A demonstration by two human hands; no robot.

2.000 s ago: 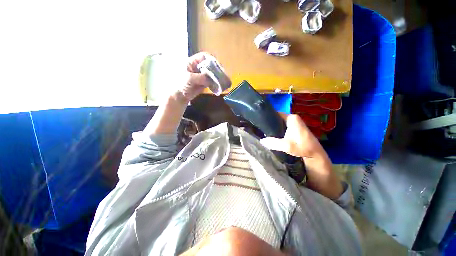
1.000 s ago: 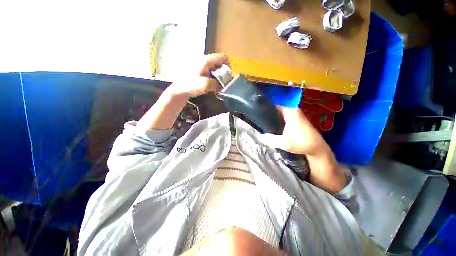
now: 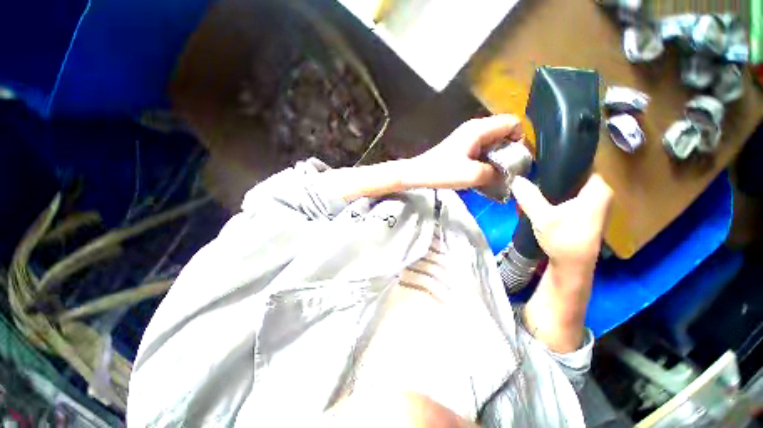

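Note:
My left hand [image 3: 477, 150] holds a small grey-white fabric piece [image 3: 509, 159] between thumb and fingers, in front of the board's yellow edge. My right hand [image 3: 569, 217] is closed around the grip of the black thread trimmer [image 3: 562, 125], whose wide flat head points up and away from me. The fabric piece is just left of the trimmer; whether they touch is unclear. A ribbed hose [image 3: 517, 267] shows below the grip. Two fabric pieces [image 3: 626, 132] lie on the brown board right of the trimmer head.
More fabric pieces [image 3: 707, 50] cluster at the far right of the brown board [image 3: 661, 201]. A white surface [image 3: 443, 38] is at the top. A round container of dark scraps [image 3: 326, 109] stands left of my left arm. Blue plastic [image 3: 669, 276] lies below the board.
The view has swung, so the board now sits at the right and the scrap container shows. The trimmer's head now points upward, with the fabric piece beside its body instead of at its tip.

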